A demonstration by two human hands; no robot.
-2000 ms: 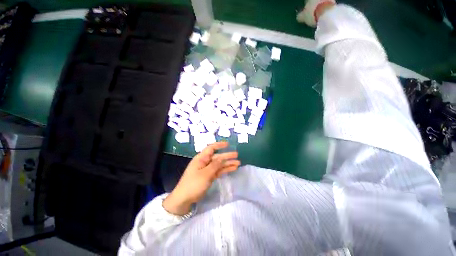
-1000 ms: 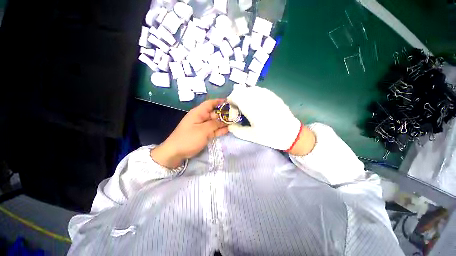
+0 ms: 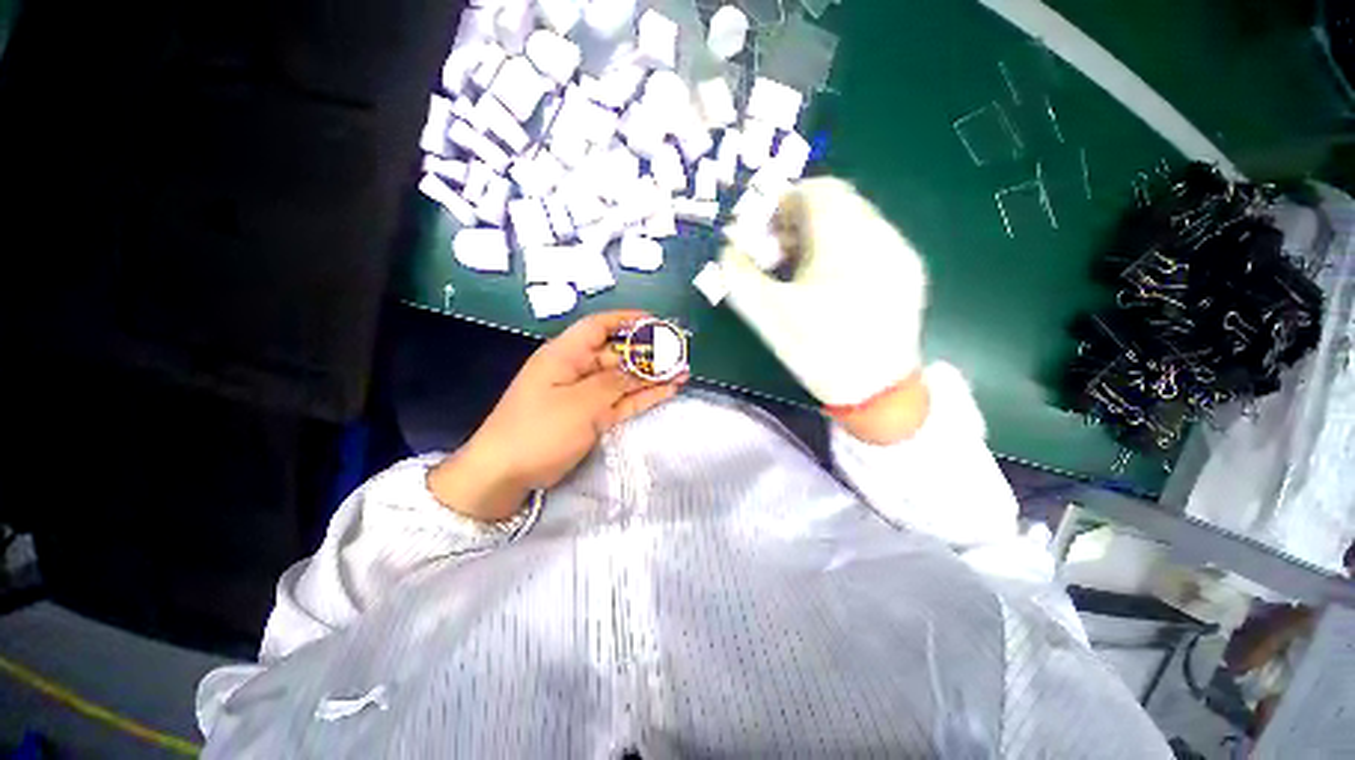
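Note:
My bare left hand (image 3: 557, 401) holds a small round metal part (image 3: 652, 351) at its fingertips, near the bench's front edge. The part is a shiny ring with gold-brown and a white piece showing inside. My right hand (image 3: 832, 290), in a cream knit glove with a red cuff edge, is at the right side of the pile of white pads (image 3: 595, 141). Its thumb and fingers are curled round. A white pad (image 3: 710, 282) is at its thumb tip; whether it is gripped I cannot tell. The two hands are apart.
A tangled heap of black binder clips (image 3: 1204, 305) lies at the right. A few clear plates (image 3: 987, 134) lie on the green bench (image 3: 951, 282). More clear plates (image 3: 795, 52) are behind the pads. A black tray (image 3: 208, 223) fills the left. A blue item (image 3: 819, 146) shows beside the pads.
My right hand came from the far right to the metal part at my left hand, then moved away, up and right to the pads. My left hand now holds the part alone.

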